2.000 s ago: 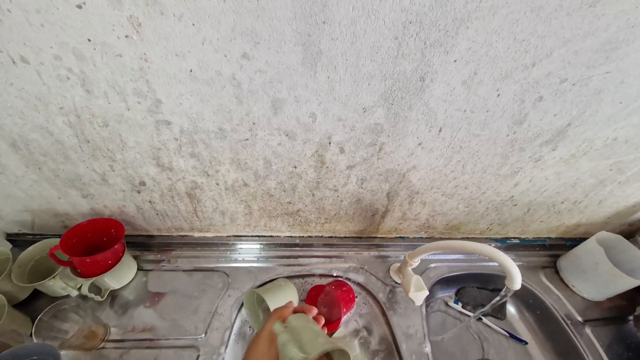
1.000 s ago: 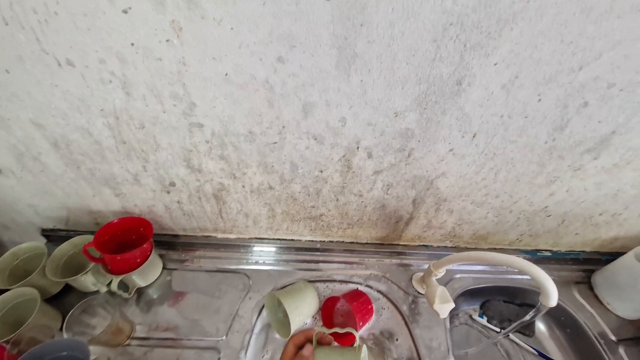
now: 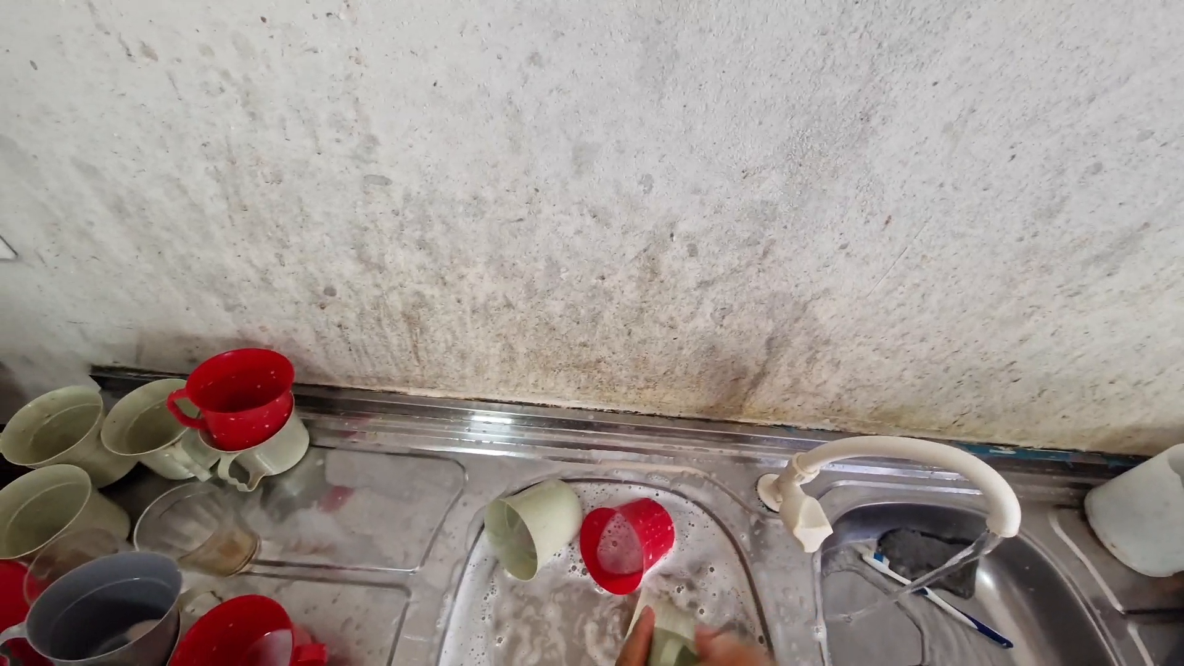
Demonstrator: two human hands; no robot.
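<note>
At the bottom edge, my left hand (image 3: 636, 638) grips a pale green plastic cup (image 3: 673, 629) over the soapy left basin (image 3: 527, 615). My right hand (image 3: 731, 647) is blurred and sits against the same cup's right side; whether it grips the cup or holds anything else is hidden. Just beyond my hands, a red plastic mug (image 3: 629, 544) lies on its side in the suds, touching or nearly touching another pale green cup (image 3: 534, 529), which also lies tipped, its mouth facing the lower left.
Water runs from a cream curved faucet (image 3: 911, 450) into the right basin (image 3: 1036, 610), where a toothbrush (image 3: 939, 597) and a dark pad (image 3: 925, 555) lie. Several mugs, a red one (image 3: 239, 393) stacked on top, and a clear glass (image 3: 194, 532) crowd the left drainboard. A white container (image 3: 1142, 513) stands right.
The green cup in my left hand has moved lower and now shows less of its handle. My right hand has come into view beside it. The view has shifted left.
</note>
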